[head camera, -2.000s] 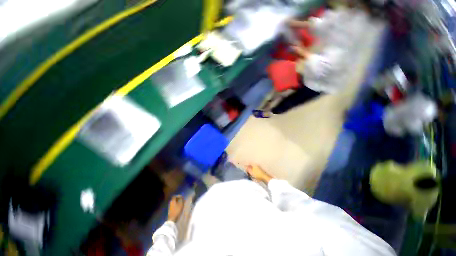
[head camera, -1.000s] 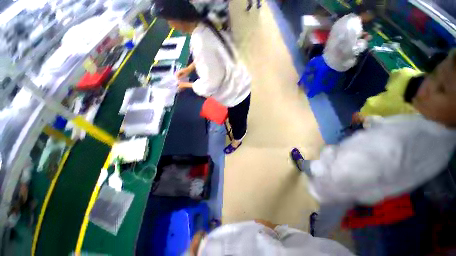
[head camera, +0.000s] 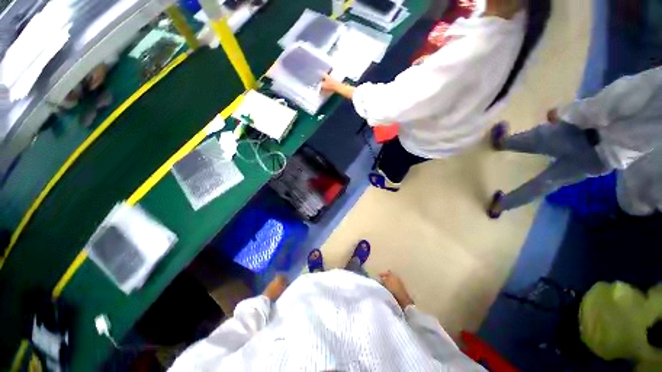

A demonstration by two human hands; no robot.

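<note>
My left hand (head camera: 276,287) hangs low at my left side, small and partly covered by the sleeve. My right hand (head camera: 395,288) hangs at my right side. Nothing shows in either hand; their finger positions are too small to tell. On the green bench (head camera: 163,280) to my left lies a bubble sheet stack with a dark rectangle (head camera: 120,251). A silvery bubble sheet (head camera: 207,174) lies beyond it. A small white piece (head camera: 229,144) touches its far corner, beside looped pale-green tubing (head camera: 270,157). A cream card (head camera: 266,115) lies behind the tubing.
A coworker (head camera: 443,87) stands at the bench ahead, a hand on a wrapped panel (head camera: 301,69). Another person (head camera: 617,131) stands at right. A blue stool (head camera: 265,243) and black crate (head camera: 308,182) are beside the bench. A white adapter (head camera: 103,325) lies at near left.
The view has swung back towards the bench at left and down to my body, so both hands show. The coworker ahead now reaches onto a wrapped panel. The person at right appears farther off.
</note>
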